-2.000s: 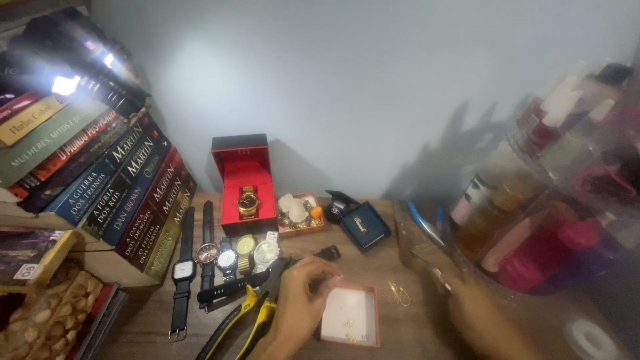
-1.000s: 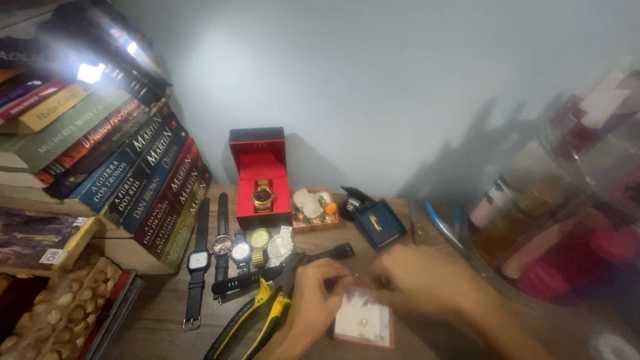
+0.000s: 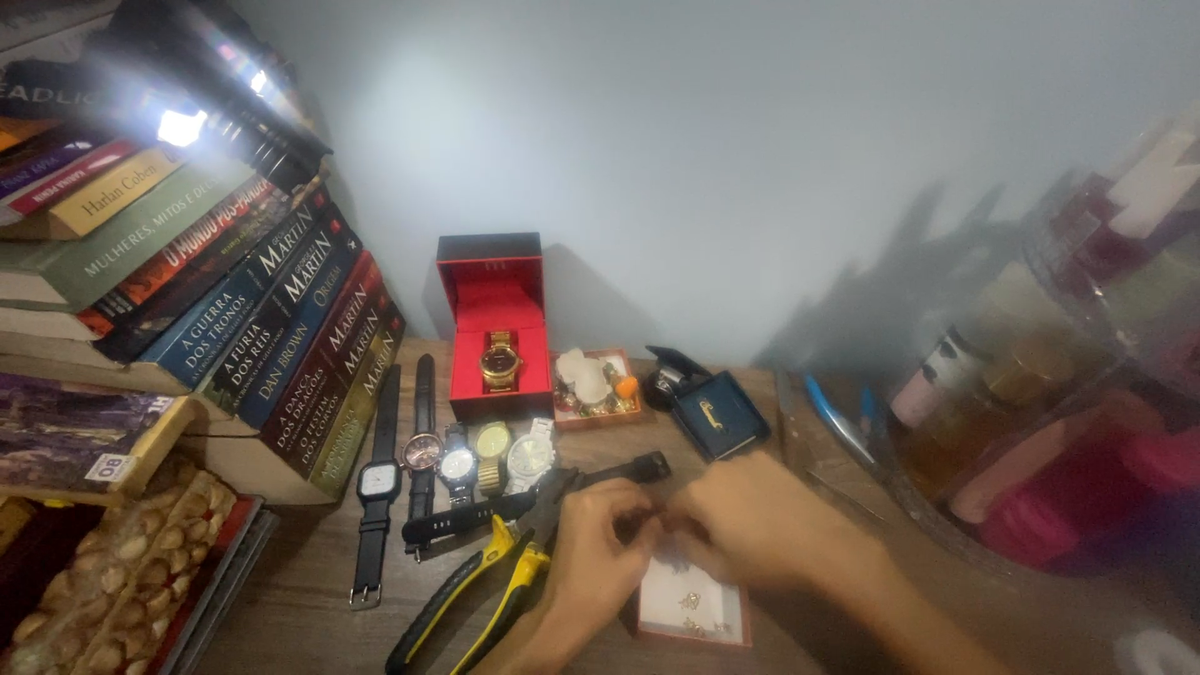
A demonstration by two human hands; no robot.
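Observation:
My left hand point(image 3: 600, 553) and my right hand point(image 3: 750, 516) meet with bent fingers over the back edge of a small open box point(image 3: 741, 619), which has a white inside and several small gold-coloured jewelry pieces point(image 3: 691, 601). Whatever lies between the fingertips is hidden. Yellow-and-black pliers point(image 3: 497, 581) lie left of my left hand, handles spread. Behind them, a black strap watch point(image 3: 506, 516) lies across the table. Several other watches stand in a row, among them a square-faced black one point(image 3: 379, 480) and a white-metal one point(image 3: 532, 456).
A red-lined watch box point(image 3: 497, 300) with a gold watch point(image 3: 500, 361), a tray of trinkets point(image 3: 600, 419) and a dark blue box point(image 3: 720, 412) stand by the wall. Stacked books point(image 3: 281, 375) and a bright lamp point(image 3: 183, 127) are left; a clear organizer point(image 3: 937, 553) is right.
My right hand has moved left from beside the small box and now meets my left hand over it. The gold-coloured piece seen on the table near my right hand two seconds ago is no longer visible there.

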